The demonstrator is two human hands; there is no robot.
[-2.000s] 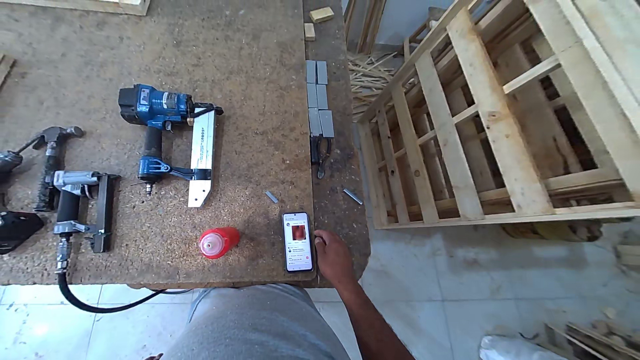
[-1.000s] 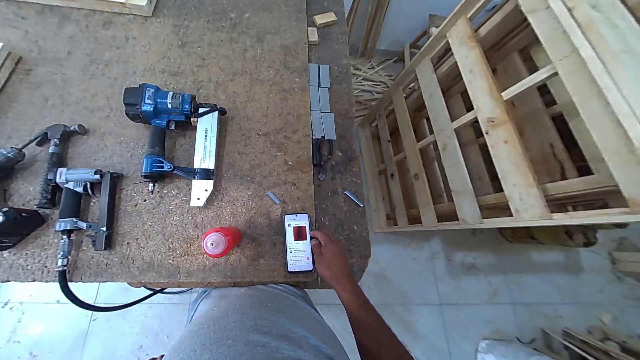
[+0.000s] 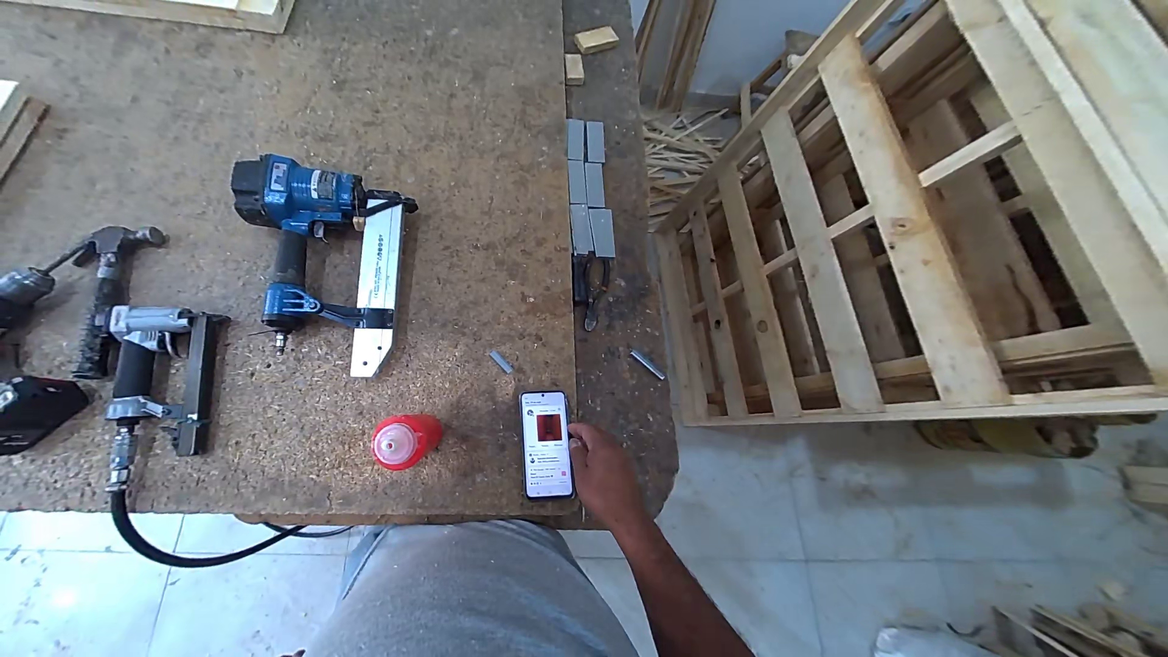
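Note:
My right hand [image 3: 604, 474] rests at the right edge of a smartphone [image 3: 547, 445] that lies face up near the front edge of the particleboard workbench [image 3: 474, 274]. Its thumb and finger touch the phone's side; whether they grip it is unclear. Of my left hand, at most a sliver of fingertip shows at the bottom edge, left of my shirt. Left of the phone stands a red bottle [image 3: 407, 442] with a pale nozzle. Short strips of staples [image 3: 501, 362] lie above the phone and to its right.
A blue pneumatic nailer [image 3: 315, 196], a smaller pneumatic stapler [image 3: 151, 365] with a black hose [image 3: 173, 557] and a claw hammer [image 3: 111, 274] lie leftward. Grey staple blocks [image 3: 586, 182] and pliers [image 3: 593, 292] line the right side. Wooden pallet-like frames [image 3: 903, 228] stand beyond the bench.
The picture on the phone screen has changed. My right hand stays at the phone's right side.

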